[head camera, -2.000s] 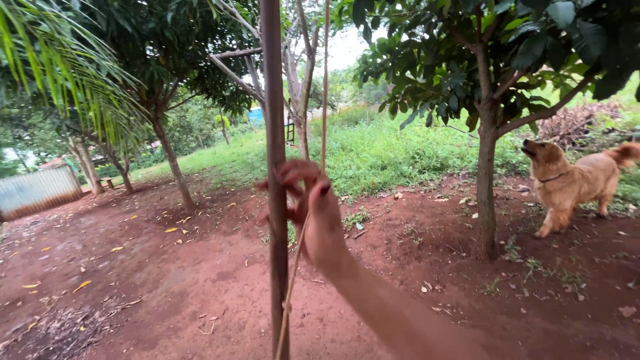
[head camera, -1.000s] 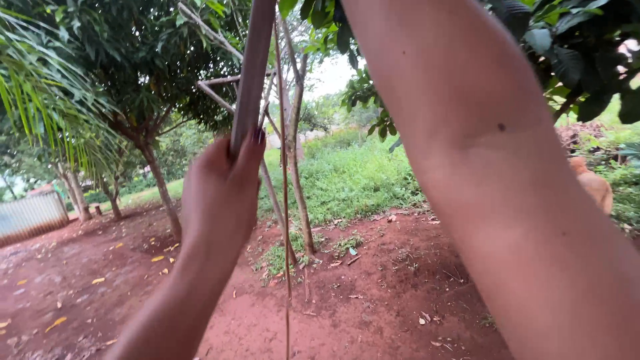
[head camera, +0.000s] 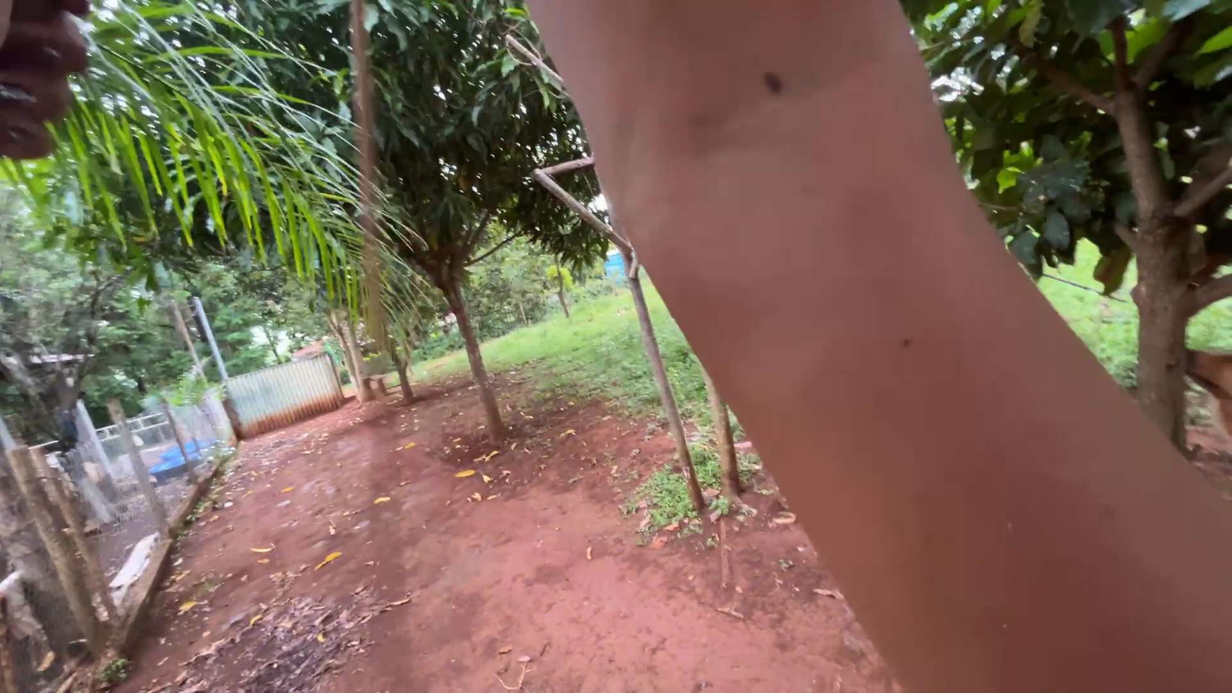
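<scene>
At the top left corner, the curled, dark, blurred fingers of my left hand (head camera: 34, 82) show only in part; whether they grip anything is hidden. My right forearm, raised, fills much of the right half, and its hand is outside the top edge. Between the two, a blurred brown strip (head camera: 366, 164), rope or pole, hangs down from the top edge in front of the palm fronds (head camera: 241, 183). Its lower part fades into blur over the ground. Neither hand is visibly touching it.
Slim forked trunks (head camera: 664, 385) rise ahead beside my forearm. A leafy tree (head camera: 1160, 318) stands at right, with part of a tan animal (head camera: 1215, 375) behind it. Wooden fence posts (head camera: 58, 539) and a low border line the left. Corrugated metal sheeting (head camera: 284, 395) stands farther back.
The view has swung left. My left hand, around the wooden pole a second ago, is now at the top left corner. My right arm, lower two seconds ago, is raised across the view.
</scene>
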